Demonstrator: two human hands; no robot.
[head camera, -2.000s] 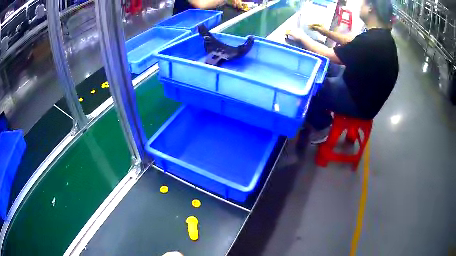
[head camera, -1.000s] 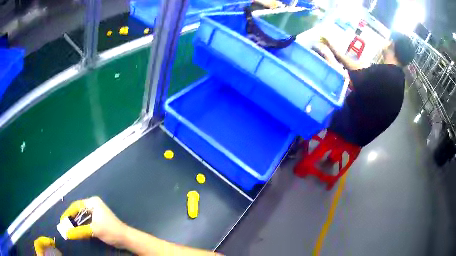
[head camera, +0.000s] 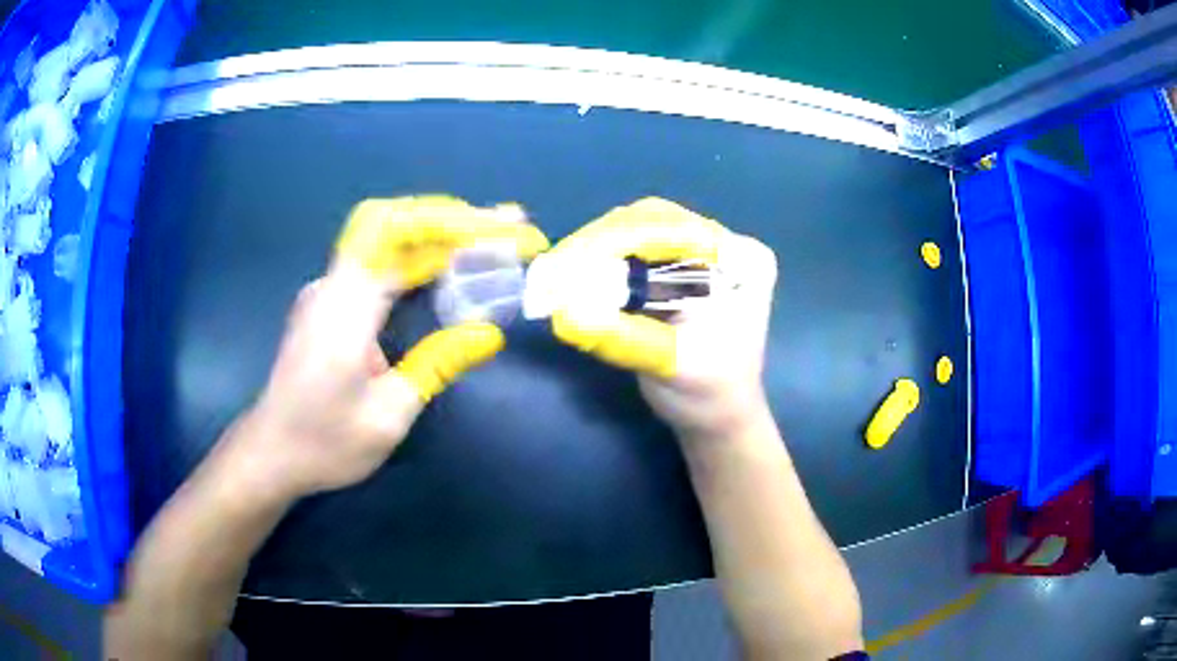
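Note:
My left hand (head camera: 374, 323), with yellow finger cots, holds a translucent plastic housing (head camera: 480, 287) between thumb and fingers; it is slightly blurred. My right hand (head camera: 671, 304), also in yellow finger cots, holds a white wired module (head camera: 540, 289) with its white end pointing left. A black end piece (head camera: 636, 284) and pale lead wires (head camera: 682, 287) show inside the right palm. The module's white end is at the housing's right side; whether it has entered the housing is unclear.
A blue bin (head camera: 106, 323) of translucent housings (head camera: 39, 258) stands at left. Loose yellow finger cots (head camera: 893, 413) lie on the dark bench (head camera: 452, 542) at right, beside a blue tray (head camera: 1020, 323). A pale metal rail (head camera: 516, 88) and green conveyor (head camera: 620, 32) run behind; a red stool (head camera: 1033, 536) is at lower right.
The view has swung left and down onto the bench. Both hands are now central and close together. The housing now shows in my left hand; the module remains in my right.

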